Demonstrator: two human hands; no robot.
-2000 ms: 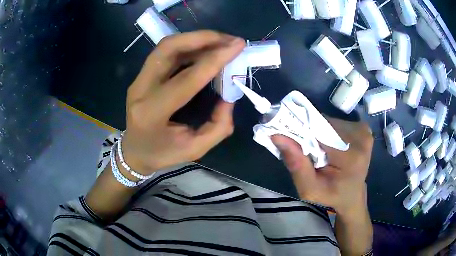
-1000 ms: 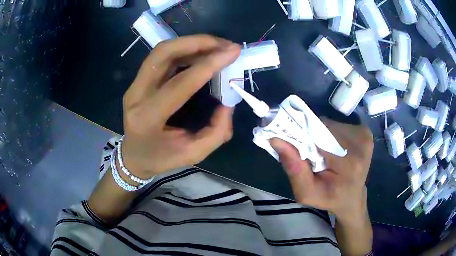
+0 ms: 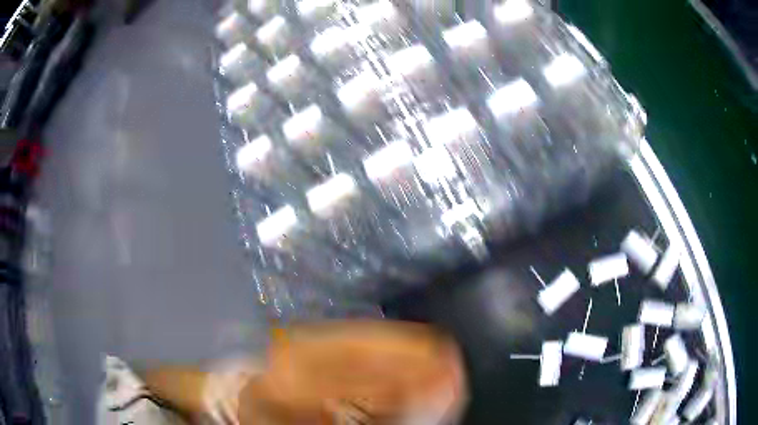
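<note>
A large clear tray with rows of white units in its pockets fills the upper middle, blurred and shiny. My left hand is at the bottom, just below the tray's near edge, strongly blurred and cut off by the picture's edge. Its fingers and anything in them cannot be made out. My right hand is out of the picture, and so are the nozzle bottle and the tissue.
Several loose white units with thin stems lie on the black bench at the lower right. A pale metal rail curves along the right, beside a green conveyor belt. Grey floor shows on the left, with a red thing beyond.
The view has swung to the left, onto the filled tray. My left hand, earlier at a white unit, is now low and blurred. My right hand with tissue and nozzle has left the picture.
</note>
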